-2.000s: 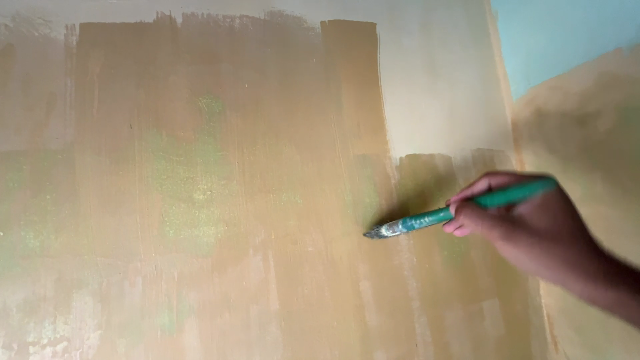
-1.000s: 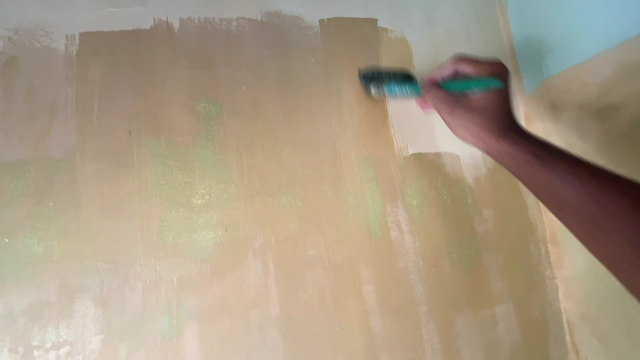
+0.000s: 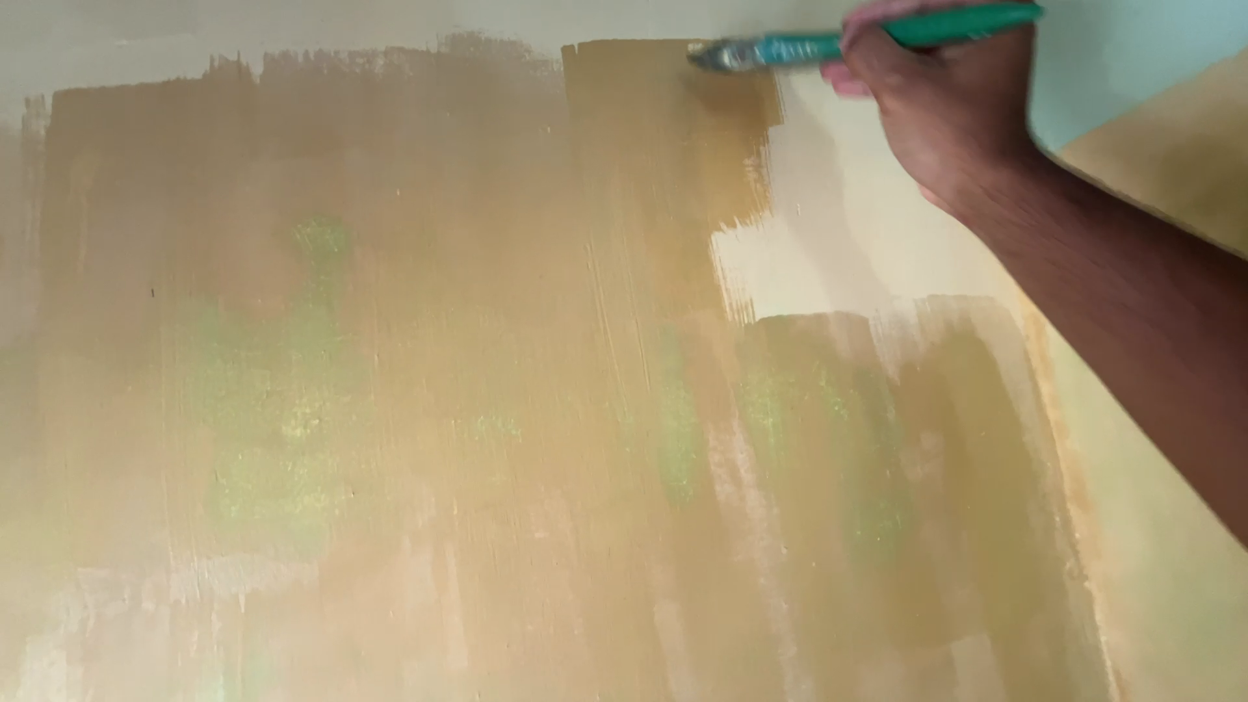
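Note:
At the upper right, my right hand (image 3: 941, 97) is closed around the green handle of a paintbrush (image 3: 799, 49). The brush lies nearly level, its dark, wet-looking bristles pointing left at the top edge of a patch of brown paint (image 3: 673, 127) on the wall. Pale wall surface (image 3: 809, 244) shows below the hand and right of the brown paint, with a ragged paint edge between them. My left hand is out of view.
A wall corner (image 3: 1068, 487) runs down the right side, with a yellowish adjoining wall (image 3: 1170, 487) beyond it. Light blue paint (image 3: 1121, 68) covers the upper right. Greenish patches (image 3: 283, 419) and streaks mark the brown area.
My right hand and the brush have moved up from the middle of the wall to the top edge of the brown paint. Brown paint now covers more of the pale surface beside the upper strip.

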